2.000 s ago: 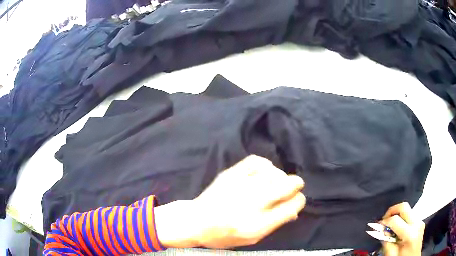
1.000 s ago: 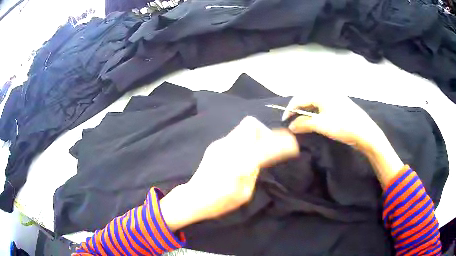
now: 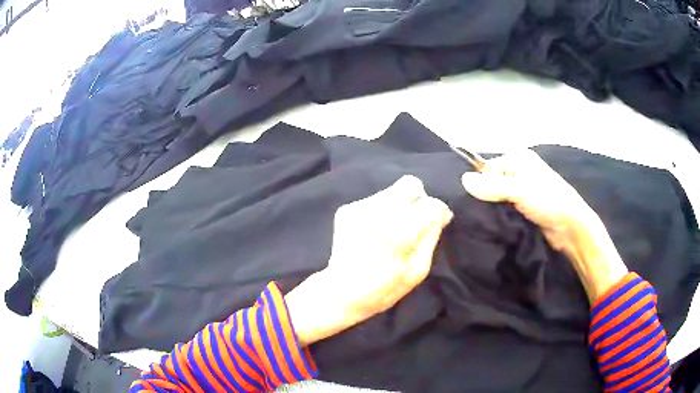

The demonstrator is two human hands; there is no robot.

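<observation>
A black garment [image 3: 245, 238] lies spread in front of me, with a jagged edge on its left and far sides and bunched folds at centre right. My left hand [image 3: 391, 246] is closed on the garment cloth near the middle. My right hand [image 3: 514, 184] holds the thread snips [image 3: 466, 157] over the garment's far part, to the right of my left hand. The silver blades point away and to the left. The snips' grip is mostly hidden in my right hand. Any thread end is too fine to see.
A heap of black garments [image 3: 138, 100] curves along the far side and left of the pale table [image 3: 368, 115]. A short white line shows on the heap. A sliver of blue [image 3: 29, 378] is at the bottom left, beside the dark floor area.
My right hand came from the lower right to the far middle of the garment with the snips. My left hand moved up a little. The cloth at centre right is now more bunched.
</observation>
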